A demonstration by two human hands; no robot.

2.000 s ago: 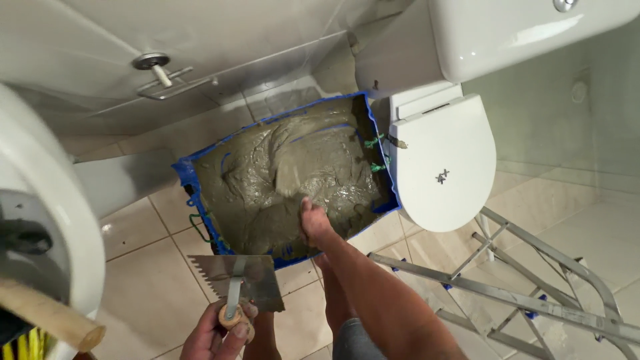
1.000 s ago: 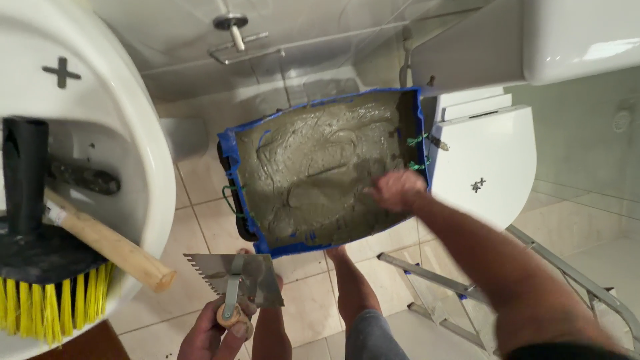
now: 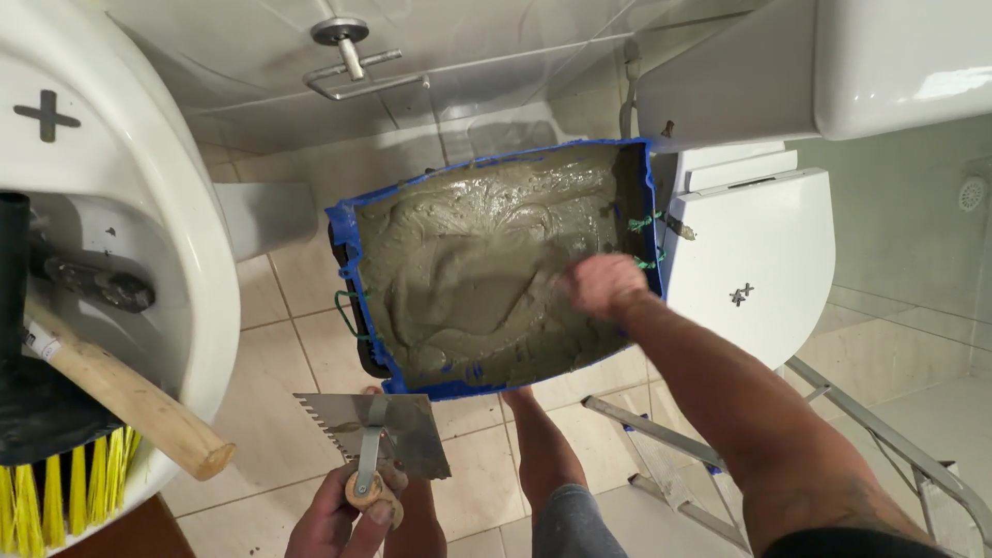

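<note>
My left hand, at the bottom, is wrapped round the wooden handle of a notched steel trowel. The blade lies flat to the view, with square teeth along its left edge. Grey wet mortar fills a blue rectangular tub on the tiled floor, its surface swirled. Over the right part of the mortar is my right hand, blurred and curled. Whatever it may hold is hidden. Green cords hang at both short ends of the tub.
A white washbasin at left holds a yellow-bristled brush and a wooden-handled tool. A toilet with closed lid stands right of the tub, beside an aluminium stepladder. A metal paper holder juts from the wall.
My right hand has moved from the tub's near middle to its right side, and the mortar's swirls differ. My left hand keeps the notched trowel. The view has shifted left, showing more washbasin.
</note>
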